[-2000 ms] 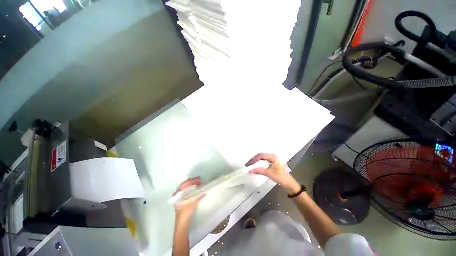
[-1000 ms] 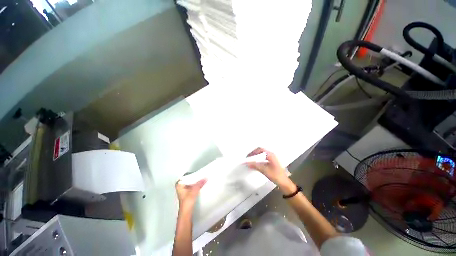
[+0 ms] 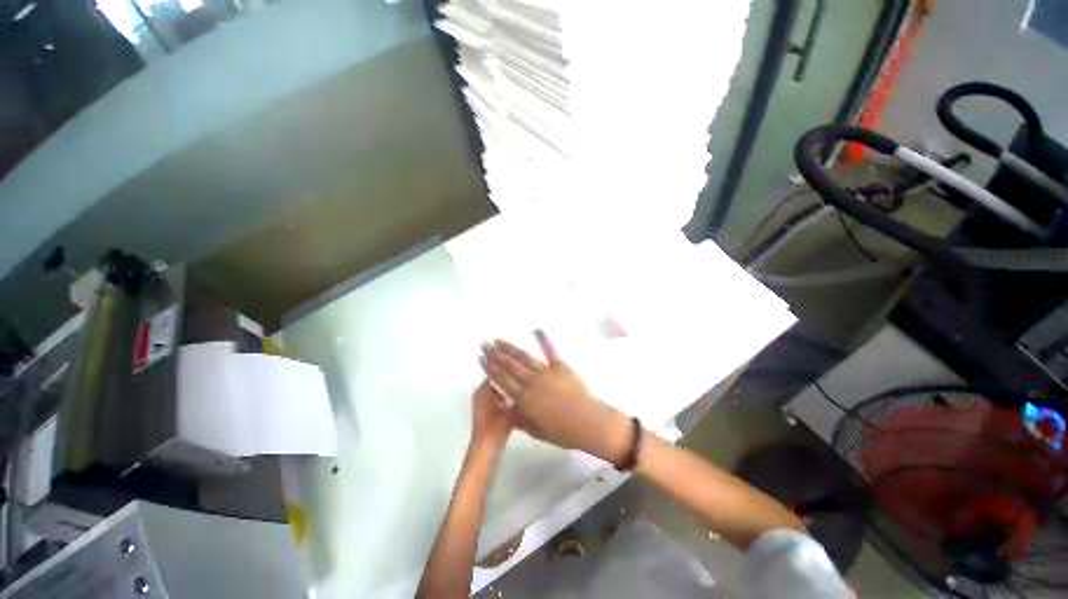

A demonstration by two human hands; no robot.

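Note:
My left hand and my right hand are together over the front part of the white bench. My right hand lies across my left hand's fingers, its thumb raised apart. White glare hides the edges of any sheets at my fingers, so I cannot tell what either hand holds. Flat white sheets lie on the bench just beyond my hands. A tall layered white stack stands behind them.
A strip cutting machine stands at the left, with a white web curving out over the bench. A white box with knobs is at lower left. A fan and black hoses are at the right.
My hands held a thin white stack by its two ends, well apart. Now my right hand has moved left onto my left hand, and the held stack is no longer distinct.

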